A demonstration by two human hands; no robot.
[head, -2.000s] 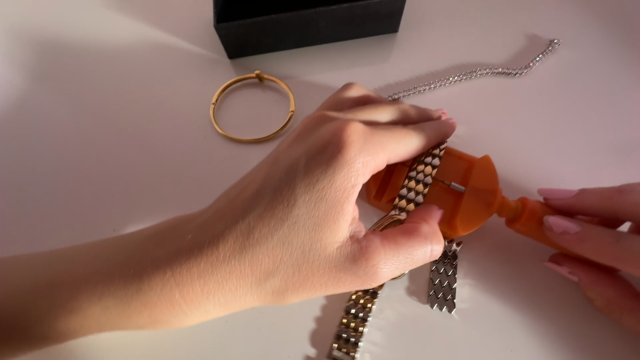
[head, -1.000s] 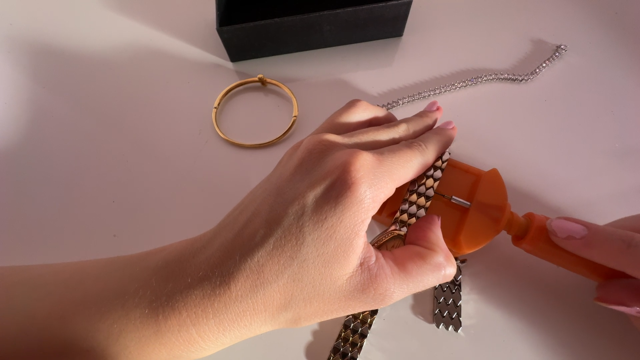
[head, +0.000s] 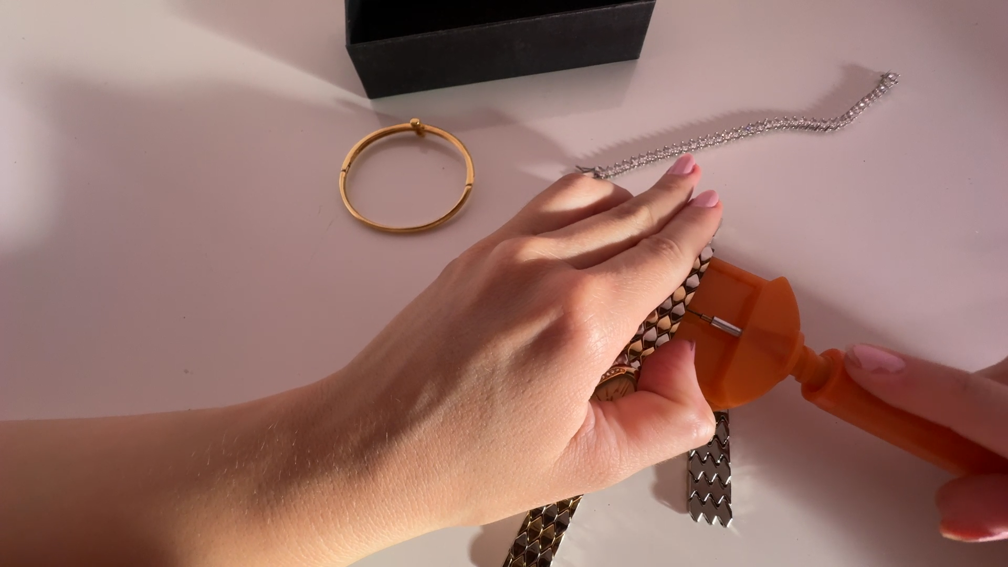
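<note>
My left hand (head: 543,346) presses a two-tone metal watch bracelet (head: 669,311) against an orange plastic watch link remover (head: 768,339). The watch case (head: 617,383) shows partly beneath that hand, and more of the bracelet comes out below the palm. A thin metal pin (head: 720,324) on the remover points at the bracelet's edge. At the right edge my right hand (head: 937,402) has its fingers on the remover's orange handle; part of this hand is out of view. A loose piece of metal band (head: 710,472) lies under the remover's lower side.
A gold bangle (head: 406,229) lies left of the fingers. Behind it stands an open black box (head: 504,57), cut off by the top edge. A silver chain bracelet (head: 756,127) stretches to the upper right, one end close to my left fingers.
My right fingers have shifted on the handle, and fewer of them show than two seconds ago. My left hand stays on the bracelet and remover.
</note>
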